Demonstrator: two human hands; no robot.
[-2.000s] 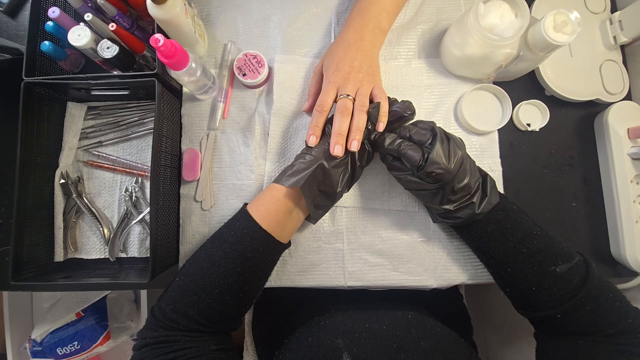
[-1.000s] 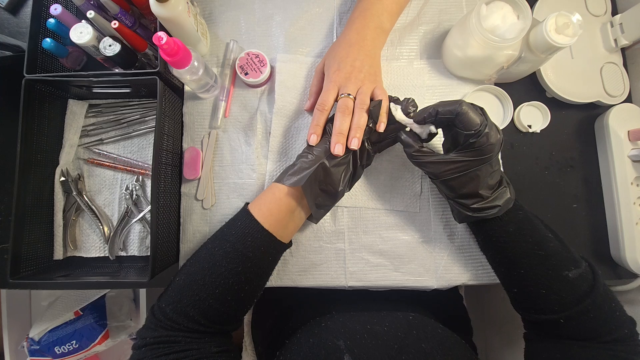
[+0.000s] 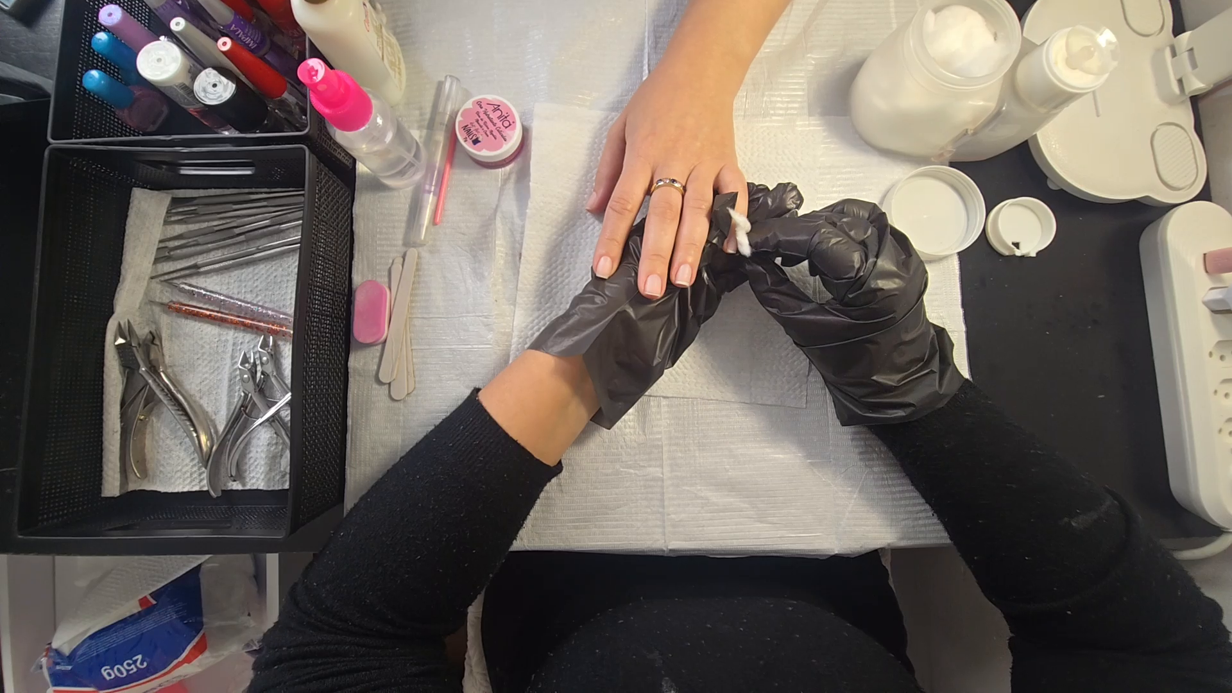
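Another person's hand (image 3: 664, 183), wearing a ring, reaches in from the top and lies palm down over my left hand (image 3: 664, 308). My left hand, in a loose black plastic glove, is shut on its fingers near the little finger. In the same kind of glove, my right hand (image 3: 837, 289) pinches a small wad of white cotton (image 3: 740, 232) against that little finger's tip. Its fingertips are partly hidden by the folds of the glove. Beneath the hands lies a white paper towel (image 3: 731, 371).
At left, a black basket (image 3: 322, 366) holds cuticle nippers (image 3: 159, 395) and metal tools; nail polish bottles stand above it. Nearby lie a spray bottle (image 3: 361, 120), pink-lidded jar (image 3: 488, 130), wooden sticks (image 3: 398, 327) and pink buffer (image 3: 371, 312). At right are a cotton jar (image 3: 924, 96), lids (image 3: 934, 212) and power strip (image 3: 1189, 356).
One second ago my right hand held the cotton farther right, off the little finger; now the cotton is at that fingertip. My left hand and the other person's hand stay about where they were.
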